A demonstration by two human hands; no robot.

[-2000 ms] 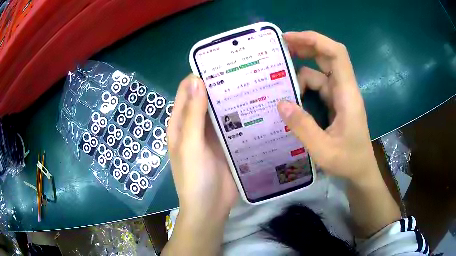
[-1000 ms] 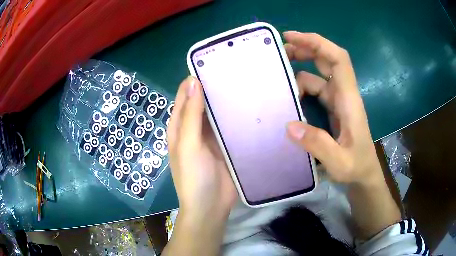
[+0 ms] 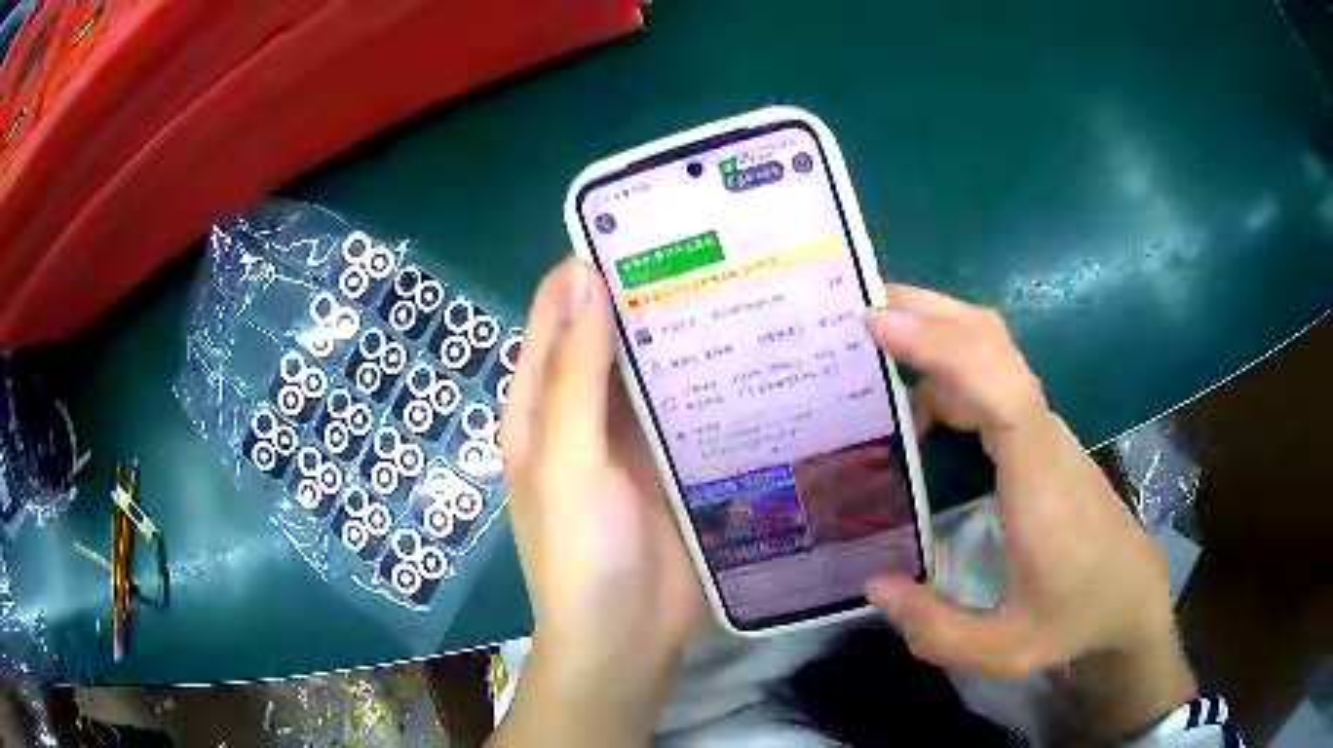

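A smartphone (image 3: 760,395) in a white case is upright and slightly tilted in front of me, its lit screen showing text, a green block and pictures at the bottom. My left hand (image 3: 585,482) holds it along its left edge, with the thumb on the rim. My right hand (image 3: 1023,512) is at the right side, fingers bent, one fingertip at the right edge and the thumb near the lower right corner. Whether the right hand bears any of the phone cannot be told.
A clear plastic sheet of black-and-white ring pieces (image 3: 389,361) lies left on the dark green bench (image 3: 1140,176). Red foam trays (image 3: 293,117) stand upper left. Thin orange sticks (image 3: 122,555) and a dark wrapped bundle (image 3: 37,439) lie far left. Plastic waste (image 3: 336,712) is below the bench edge.
The screen went from a list to a blank loading page to a page with text and pictures. My right hand has moved down, its thumb now near the phone's lower corner. The phone sits slightly lower.
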